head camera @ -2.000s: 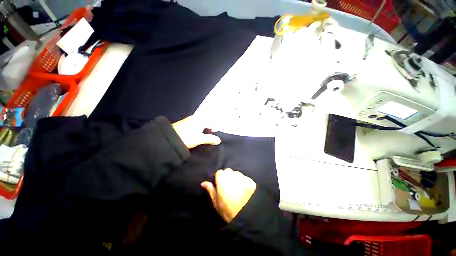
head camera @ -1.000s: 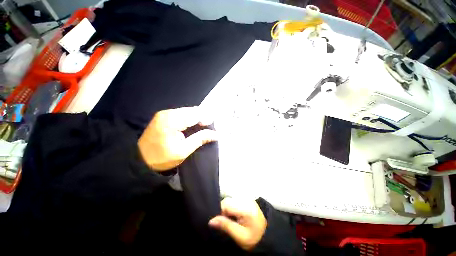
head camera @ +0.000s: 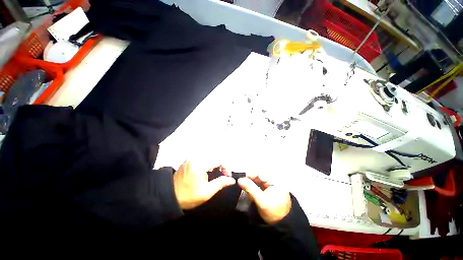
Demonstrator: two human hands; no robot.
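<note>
Dark cloth (head camera: 157, 76) spreads over the table left of the white sewing machine (head camera: 406, 124). Both hands are close together at the table's front edge, below and left of the needle area (head camera: 283, 125). My left hand (head camera: 200, 189) pinches a small dark folded edge (head camera: 236, 175) between thumb and fingers. My right hand (head camera: 266, 197) pinches the same edge from the right, thumb tips almost touching. The cloth below the hands merges with the dark sleeves, so its outline cannot be told.
A dark flat rectangle (head camera: 320, 151) lies right of the needle. An accessory tray (head camera: 359, 197) with small tools is at the right. Red-orange baskets (head camera: 38, 63) stand at the left, and another red basket (head camera: 363, 253) is below the table. A pale blue tub (head camera: 238, 19) is behind.
My hands have come together at the table's front edge; before, they held a dark strip stretched between them. The view has shifted, so the machine sits lower and further left.
</note>
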